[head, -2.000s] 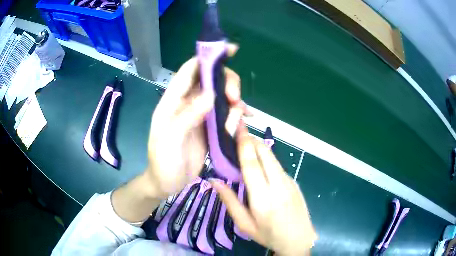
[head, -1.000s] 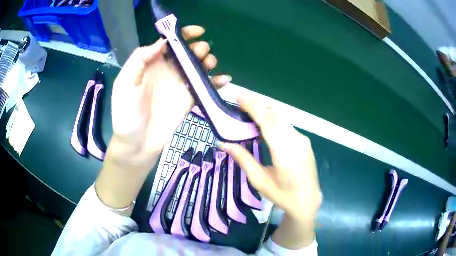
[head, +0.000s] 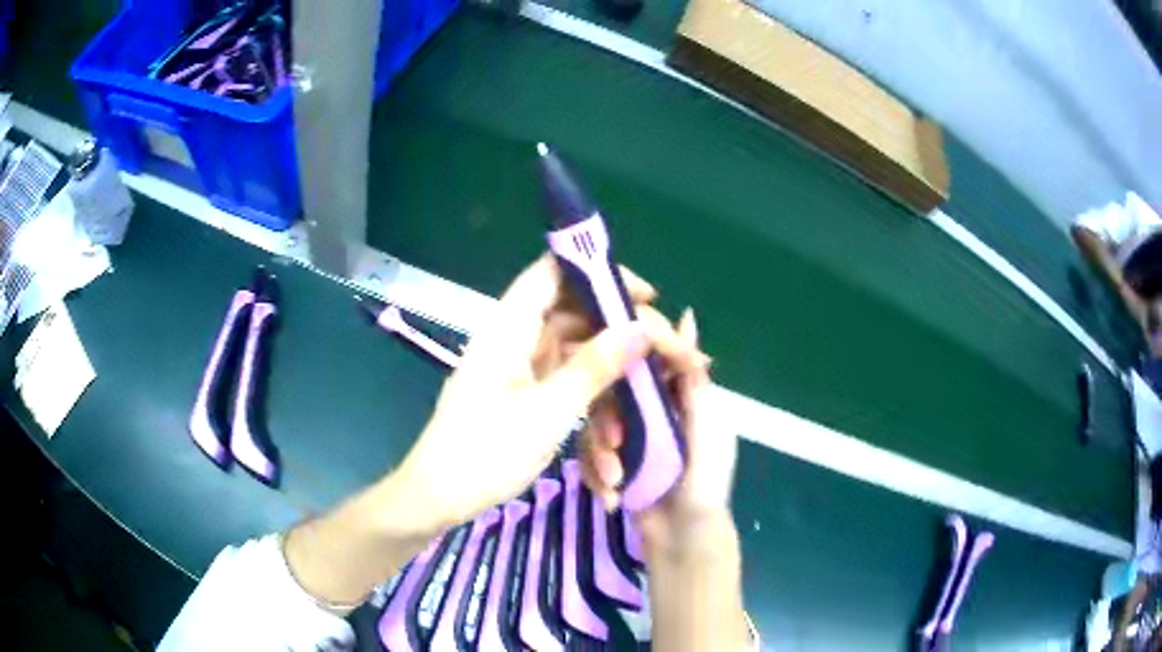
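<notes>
A purple-and-black 3D printing pen (head: pixel 604 283) is held up over the bench, its black tapered tip pointing up and left. My left hand (head: pixel 510 395) grips its middle, with the thumb across the lilac shell. My right hand (head: pixel 682 439) is behind and beside the pen's wider rear end, fingers curled around it and partly hidden. Below the hands, a fanned row of several similar pens (head: pixel 510 573) lies over a printed sheet that is mostly covered.
Two pens (head: pixel 236 376) lie at left, another (head: pixel 414 334) near the metal rail, two more (head: pixel 953 583) at right. A blue bin (head: pixel 236 153) with pens stands behind a metal post (head: pixel 334 140). Papers (head: pixel 54 369) lie far left. A cardboard tray (head: pixel 816 108) is beyond the belt. A person (head: pixel 1121 236) is at far right.
The held pen has turned more upright, tip up. My left hand has shifted right and closed on its middle; my right hand has curled around the rear end. The view has shifted.
</notes>
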